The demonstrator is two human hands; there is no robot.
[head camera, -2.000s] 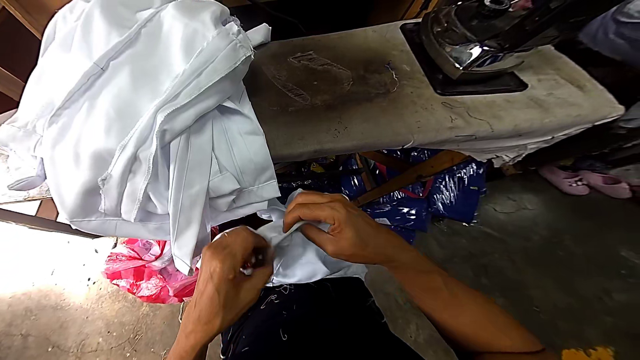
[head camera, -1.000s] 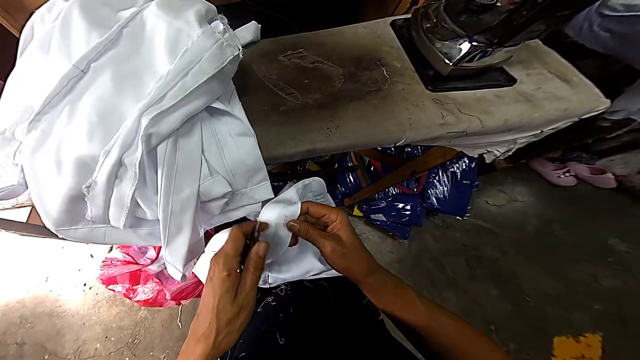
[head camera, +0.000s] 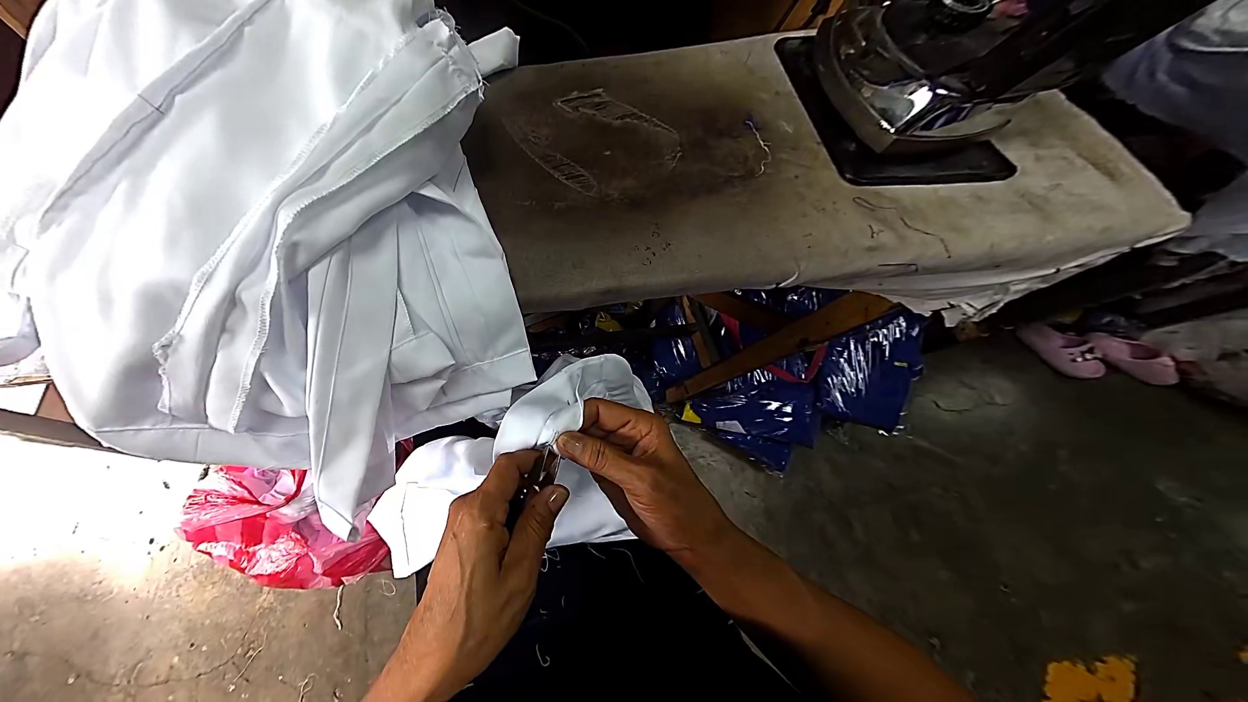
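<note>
A piece of white cloth [head camera: 570, 390] lies over my lap, its edge raised between my two hands. My left hand [head camera: 502, 546] is closed on a small dark metal tool [head camera: 543, 473], perhaps thread snips, whose tip meets the cloth's edge; most of the tool is hidden by the fingers. Pinching the same edge just to the right is my right hand [head camera: 634, 468], thumb and forefinger together. To the upper left, a large heap of white garments [head camera: 390, 234] with raw, stitched seams hangs over the end of the ironing board.
The stained cloth-covered ironing board [head camera: 663, 224] crosses in front of me. On it a clothes iron [head camera: 907, 88] rests on a black plate [head camera: 907, 168]. Below are blue plastic-wrapped packs [head camera: 780, 409], wooden struts [head camera: 790, 346] and a red-pink plastic bag [head camera: 273, 531]. Pink shoes [head camera: 1072, 353] stand at right.
The cloth's edge has been lifted and folded up between my hands. The dark tool in my left hand now meets that edge, near my right fingertips.
</note>
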